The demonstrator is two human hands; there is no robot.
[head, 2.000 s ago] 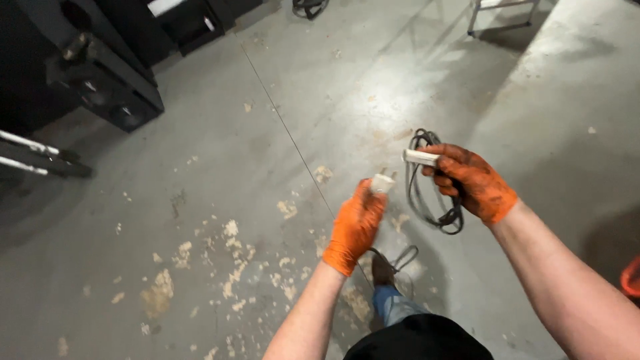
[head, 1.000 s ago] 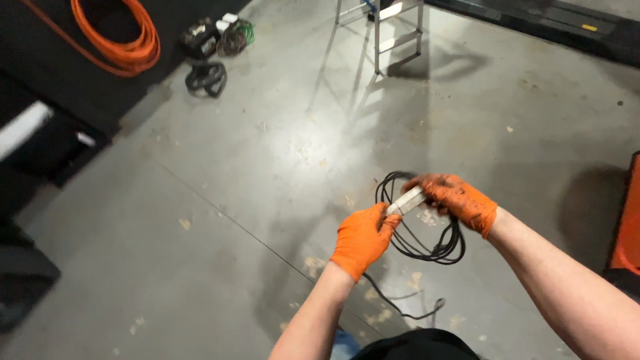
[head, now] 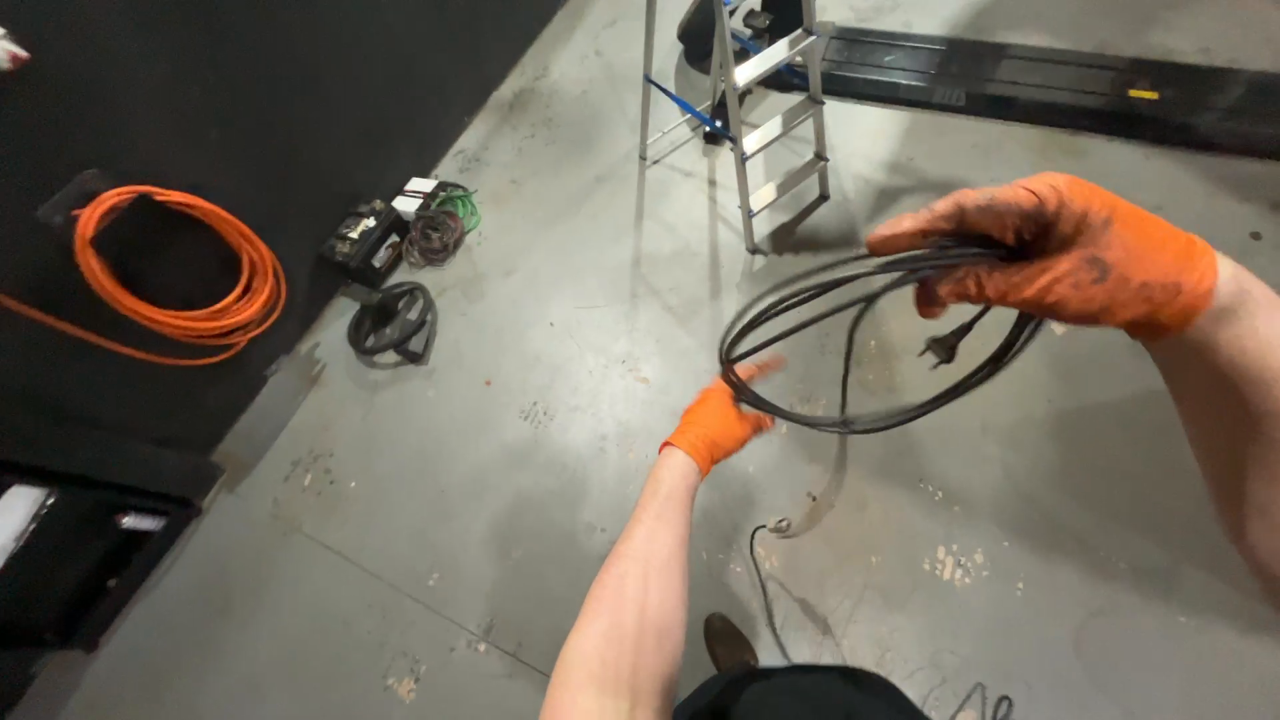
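My right hand, in a smudged orange glove, grips a loosely coiled black electrical cord at the right. A dark plug hangs inside the loops, below the fingers. My left hand, also in an orange glove, is at the left side of the coil with its fingers spread. It is partly behind the loops, and whether it touches them is unclear. Below the coil, a pale connector end with a thin dark cord is near the floor by my shoe.
An aluminium stepladder stands ahead, beside a long black ramp or rail. An orange hose or cable coil hangs on the dark wall at left. A black box, bundled wires and a dark coil lie along the wall.
The white connectors that both hands held are out of them. My right hand has lifted the black coil higher, and my left hand has opened. The view has swung toward the ladder and wall.
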